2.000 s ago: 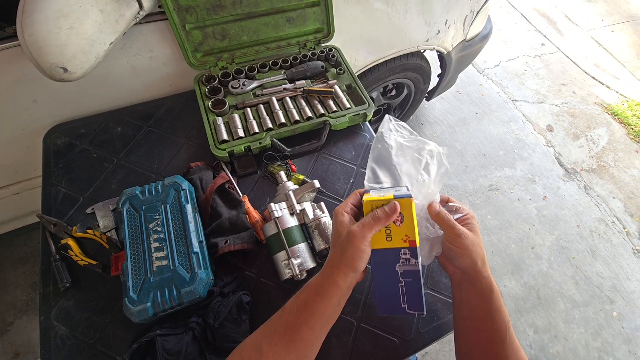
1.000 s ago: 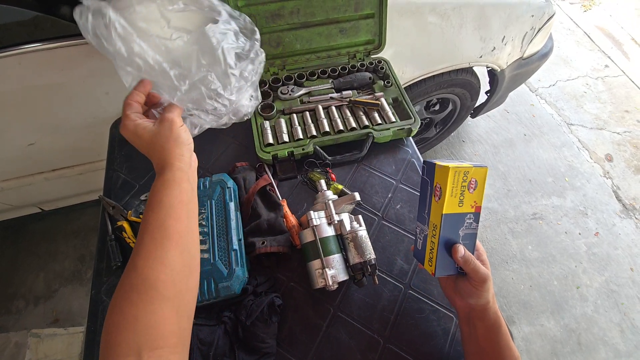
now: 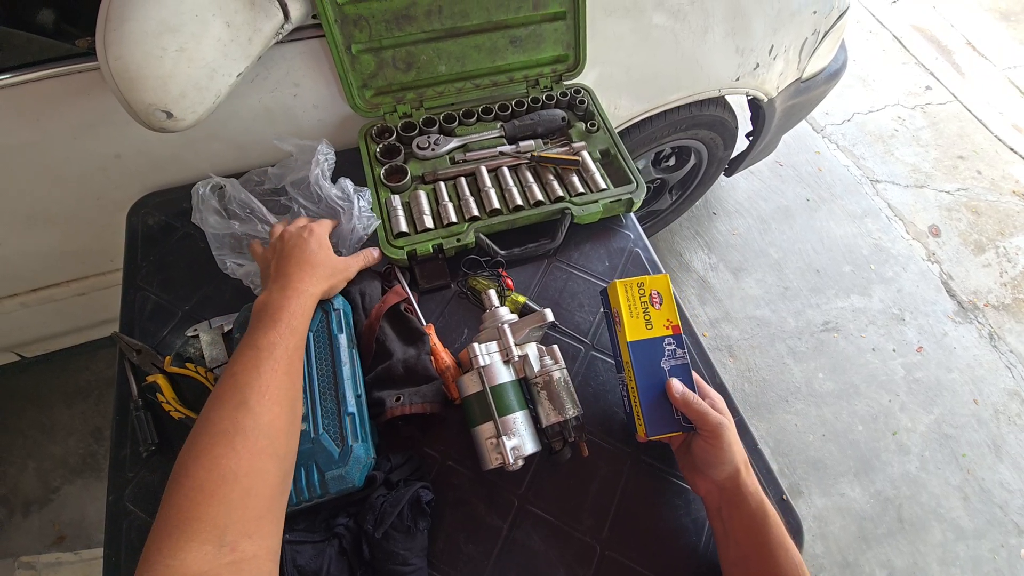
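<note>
My right hand (image 3: 704,436) grips the lower part of a yellow and blue cardboard solenoid box (image 3: 650,356), held upright over the table's right side. At the back left, my left hand (image 3: 308,260) lies palm down with spread fingers against a crumpled clear plastic bag (image 3: 272,196); whether it still grips any of the bag cannot be told. A starter motor (image 3: 498,408) with its solenoid (image 3: 554,392) lies between my hands. Under my left forearm, partly hidden, is a blue plastic tool case (image 3: 332,400).
An open green socket set case (image 3: 500,228) stands at the back of the black table (image 3: 528,528). Pliers (image 3: 172,384), a caliper (image 3: 210,340), an orange-handled screwdriver (image 3: 442,360), a dark tool pouch (image 3: 400,352) and dark cloth (image 3: 360,520) lie left of centre. A white car (image 3: 216,128) stands behind.
Both hands held the box and bag together at first. My left hand has since taken the bag to the left and lowered it at the table's back left. The box has stayed in my right hand.
</note>
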